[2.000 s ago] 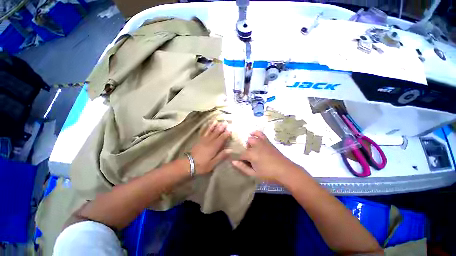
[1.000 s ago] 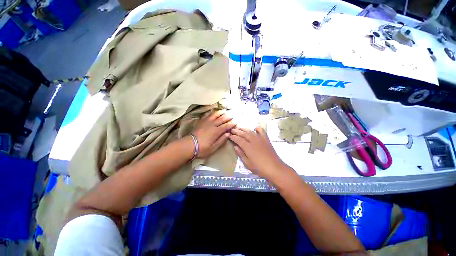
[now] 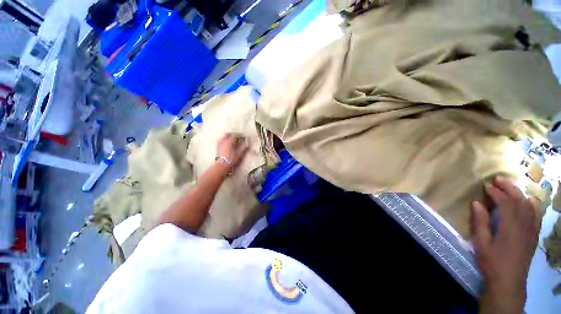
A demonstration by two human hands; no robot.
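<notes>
Large khaki garment panels (image 3: 400, 122) lie heaped on the white machine table and hang over its front edge. My right hand (image 3: 505, 224) lies on the cloth near the lit needle area at the right, fingers spread. The presser foot area (image 3: 534, 152) shows only in part at the right rim. My left hand (image 3: 232, 149) is on a second heap of khaki panels (image 3: 212, 126) to the left, below table level. Its fingertips touch the cloth; whether they grip it is unclear. Small khaki pieces (image 3: 553, 242) show at the right rim.
A measuring strip (image 3: 424, 236) runs along the table's front edge. A blue bin (image 3: 163, 58) stands on the floor at the upper left. Another blue bin (image 3: 289, 187) shows under the cloth between heap and table. Another white workstation (image 3: 55, 92) is at the far left.
The view has swung left. My left hand has left the cloth by the needle and moved to the heap at the left. My right hand remains on the cloth near the needle.
</notes>
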